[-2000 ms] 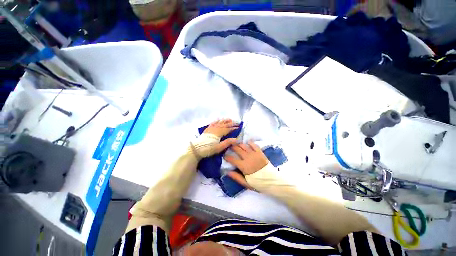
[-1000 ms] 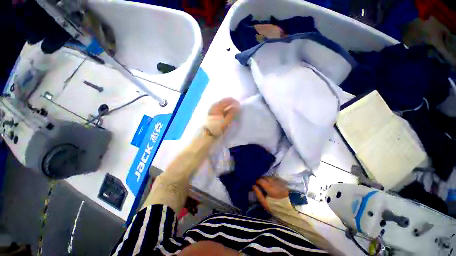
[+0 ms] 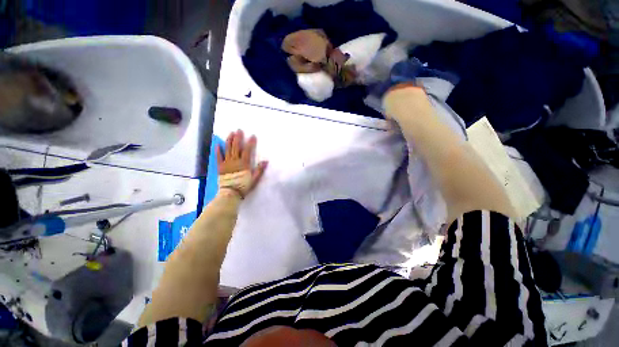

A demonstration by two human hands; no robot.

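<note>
A pale garment panel (image 3: 360, 159) lies in soft folds over the white table in front of me. A navy piece (image 3: 346, 227) lies on it near my lap. My left hand (image 3: 239, 161) rests on the table left of the pale cloth, fingers spread, holding nothing. My right arm reaches to the side trough. My right hand (image 3: 399, 76) is blurred at the trough's near edge, among bluish and pale cloth; its fingers are hidden, so I cannot tell whether it grips any.
The white trough (image 3: 234, 51) holds heaped navy cloth (image 3: 502, 78) and brown and white pieces (image 3: 305, 46). A cream card (image 3: 499, 162) lies right. The sewing machine (image 3: 580, 271) is at lower right. Another machine (image 3: 91, 291) and an empty-handed tabletop lie left.
My right hand has moved from beside the navy piece up to the trough. My left hand has moved left and now lies spread on the table. The view has shifted towards the trough.
</note>
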